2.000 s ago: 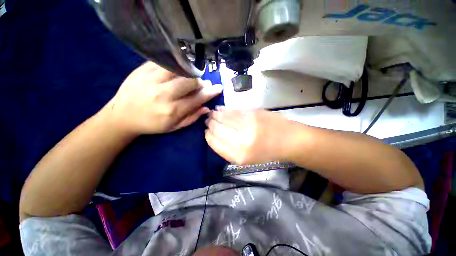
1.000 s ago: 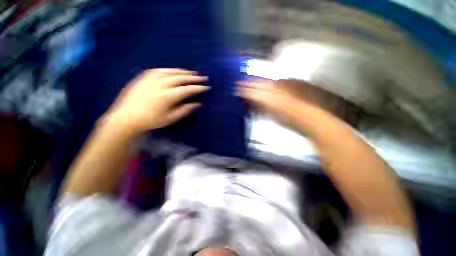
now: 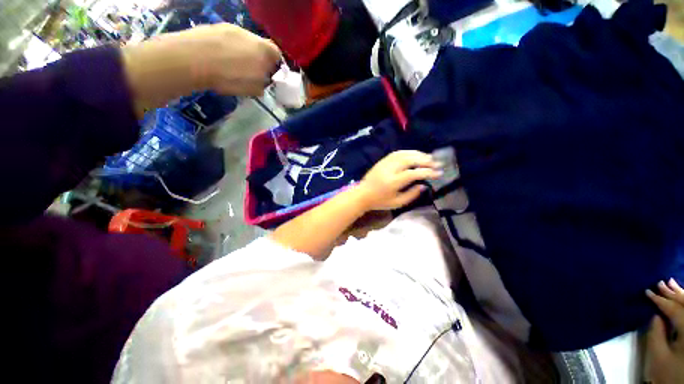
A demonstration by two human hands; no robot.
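Note:
A large navy garment (image 3: 570,172) lies spread over the right half, with a light grey panel (image 3: 480,262) carrying dark stripes along its near left edge. My left hand (image 3: 397,180) has its fingertips on the panel's upper end; whether they pinch the cloth cannot be told. My right hand (image 3: 664,330) is cut off by the right edge, its fingers apart at the navy cloth's border.
Another person's hand (image 3: 232,60), from a dark purple sleeve (image 3: 67,127), holds something small and white above a pink-red crate (image 3: 251,180). The crate holds navy and white pieces and looped white cord (image 3: 322,172). A blue basket (image 3: 154,146) and red item (image 3: 154,221) stand left.
The view has swung left, off the sewing machine. The other person's arm and the crate have come into view. My hands are now far apart, with the navy garment spread on the right.

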